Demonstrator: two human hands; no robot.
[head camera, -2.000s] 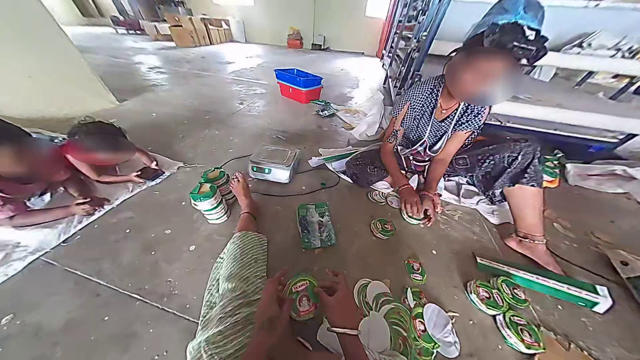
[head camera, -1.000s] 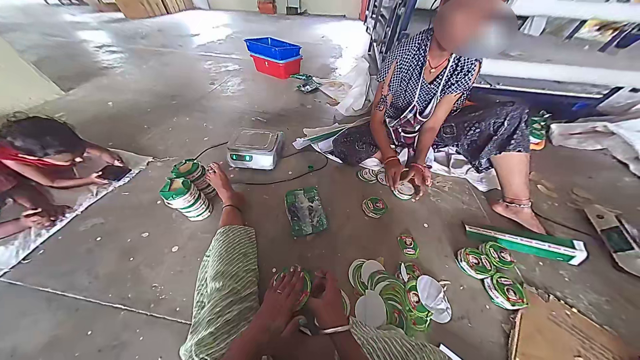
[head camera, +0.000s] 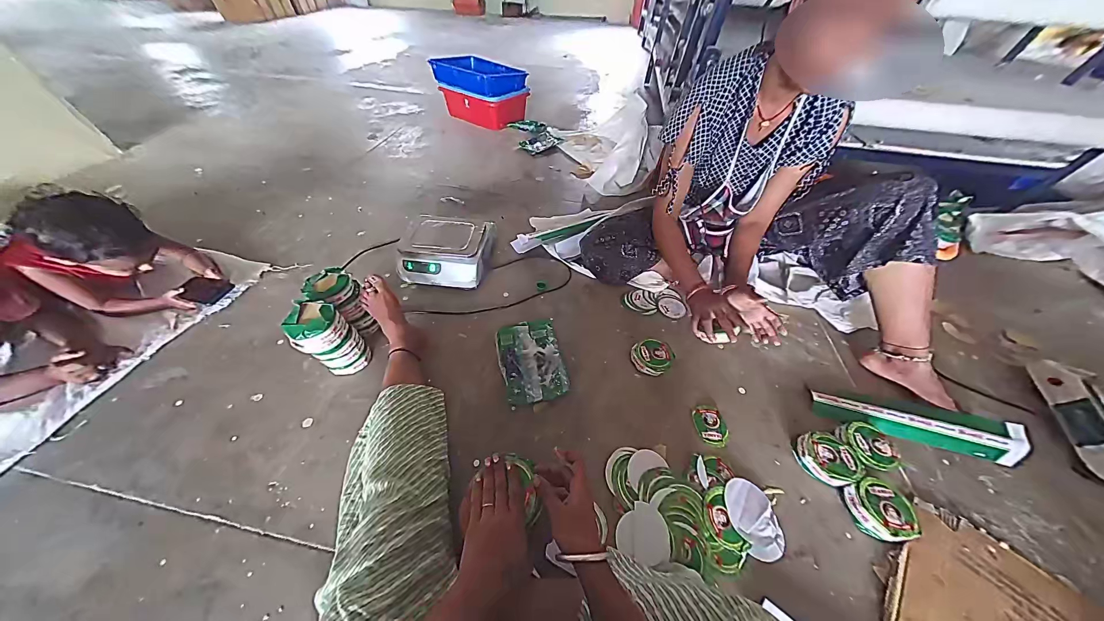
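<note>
My left hand (head camera: 493, 509) lies flat, palm down, over the left part of a green round printed packet (head camera: 523, 483) on the floor between my legs. At that packet's right edge is my right hand (head camera: 565, 496), its fingers bent; whether they grip it cannot be told. Right of my hands spreads a loose pile of green-rimmed printed discs (head camera: 681, 517) and plain white discs (head camera: 642, 532). A single green printed piece (head camera: 710, 425) lies above the pile. Farther up are a small stack of round packets (head camera: 651, 355) and a green plastic pack (head camera: 533, 364).
Stacked green-and-white packets (head camera: 328, 336) stand by my foot, near a digital scale (head camera: 446, 252) with a cable. A co-worker sits at right, hands over a disc. More round packets (head camera: 830, 457), a long green carton (head camera: 918, 424) and cardboard (head camera: 983, 569) lie right. People are at left.
Two seconds ago my hands held the round printed packet at its sides with its face showing; now my left hand lies flat over it. The view has tilted down somewhat.
</note>
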